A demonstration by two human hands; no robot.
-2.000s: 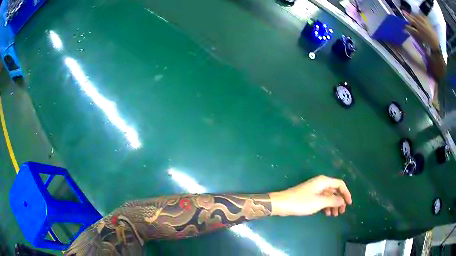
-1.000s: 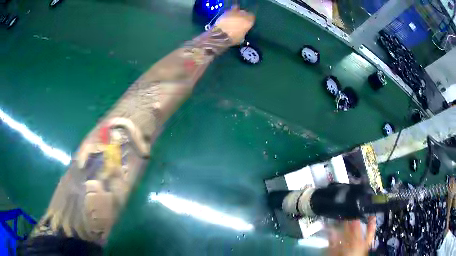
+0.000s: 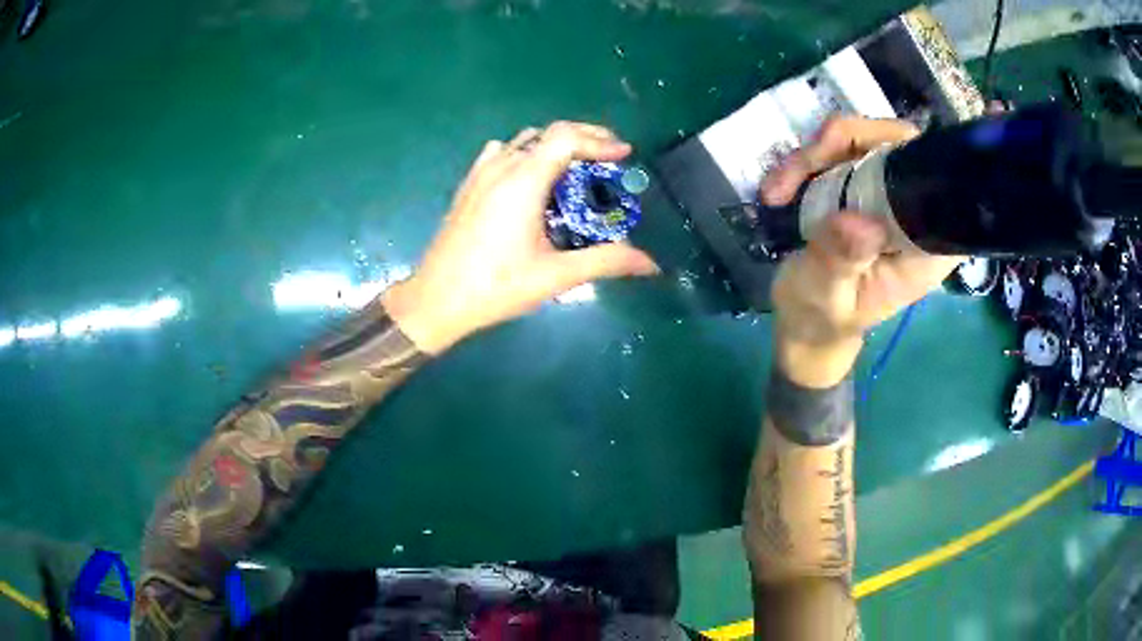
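Note:
My left hand (image 3: 501, 232) holds a round unit with a blue circuit board (image 3: 595, 203) between thumb and fingers, low over the green bench. The board faces up, with a dark centre hole and a teal-green round spot at its upper right edge. My right hand (image 3: 845, 244) is wrapped around the pale grip of a thick black electric screwdriver (image 3: 989, 188), to the right of the unit. The tool lies roughly level, its nose pointing left over the white box. Its tip is hard to make out.
A white screw feeder box (image 3: 764, 125) with a dark front stands right of the unit, partly under my right hand. Black units with white faces (image 3: 1042, 346) are heaped at the far right. A thin blue line runs on the bench. Blue stools (image 3: 100, 601) stand below the bench edge.
My left hand has come back from the far side and now holds the blue-board unit. My right hand has raised the screwdriver over the white box. The view has shifted.

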